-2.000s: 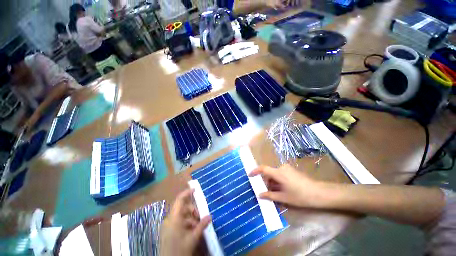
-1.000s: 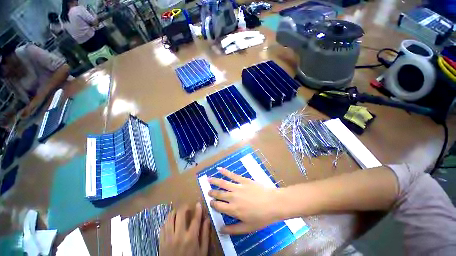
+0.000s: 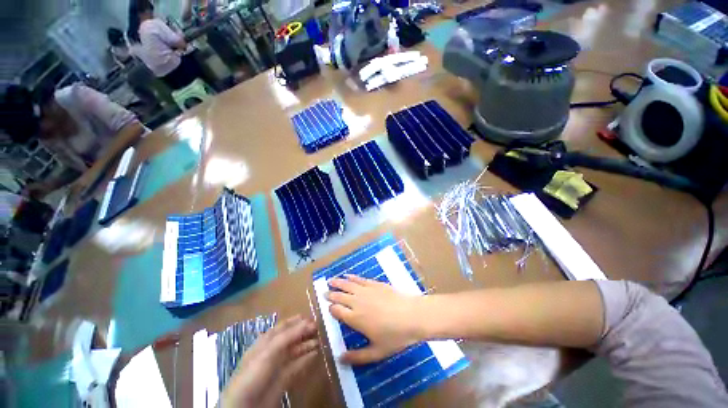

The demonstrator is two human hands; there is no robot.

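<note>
A blue solar cell sheet (image 3: 399,374) with pale lines and two white strips lies directly in front of me. My right hand (image 3: 375,317) lies flat on it, palm down, fingertips on the left white strip (image 3: 349,381). My left hand (image 3: 271,362) is just left of the sheet, fingers apart, over the right part of an aligned bundle of silver ribbon (image 3: 237,339). The fingertips are near the sheet's left edge. Nothing shows in the left hand; its lower part is cut off by the frame.
A fanned blue cell stack (image 3: 209,259) stands on the green mat. Dark cell stacks (image 3: 310,209) and a small blue stack (image 3: 321,124) are beyond. Loose ribbons (image 3: 487,219), a white strip (image 3: 556,237), a soldering iron (image 3: 623,169) and a grey motor housing (image 3: 524,88) lie right. A person sits left.
Both hands held the sheet's white strips earlier; the right hand then came down flat on it. Since then my left hand has lifted and turned off the ribbon bundle, fingers spread.
</note>
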